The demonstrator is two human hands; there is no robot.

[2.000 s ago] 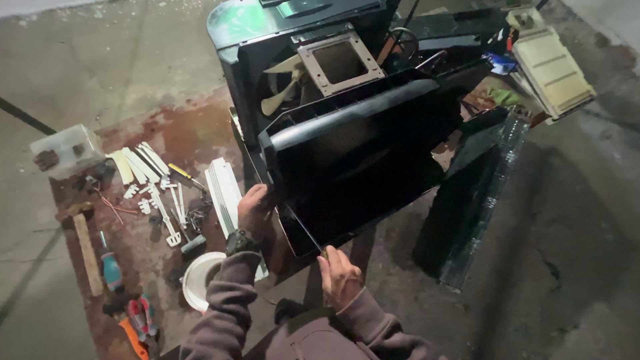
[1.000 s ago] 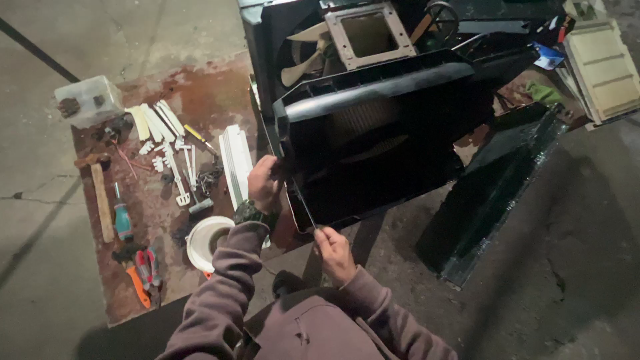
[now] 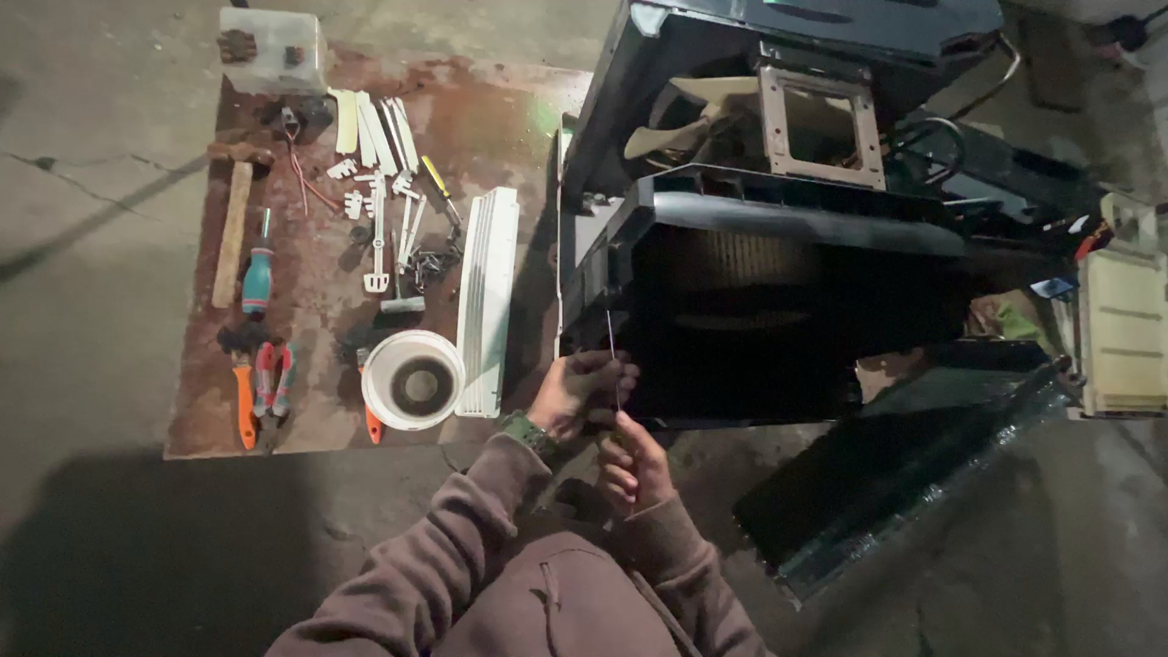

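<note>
My right hand (image 3: 634, 461) is closed around the handle end of a thin metal shaft (image 3: 612, 338), likely a screwdriver's. The shaft points up toward the side edge of a black plastic housing (image 3: 803, 210), part of an opened appliance with a fan blade (image 3: 671, 137) inside. My left hand (image 3: 584, 388) is at the middle of the shaft, fingers bent near it and close to the housing's lower left corner; whether it grips the shaft or the housing is unclear. A square metal frame (image 3: 776, 123) sits above the housing. The shaft's tip is hard to make out.
Left on the brown board (image 3: 301, 383) lie a hammer (image 3: 234, 233), a teal-handled screwdriver (image 3: 257, 278), pliers (image 3: 272, 379), a brush (image 3: 244, 406), a white round container (image 3: 383, 411) and a white slatted panel (image 3: 488, 301). A dark panel (image 3: 876, 493) leans at right, near a cream plastic part (image 3: 1127, 338).
My right hand has moved closer to my left hand, and the shaft now stands nearly upright in view where it slanted before. The view has shifted.
</note>
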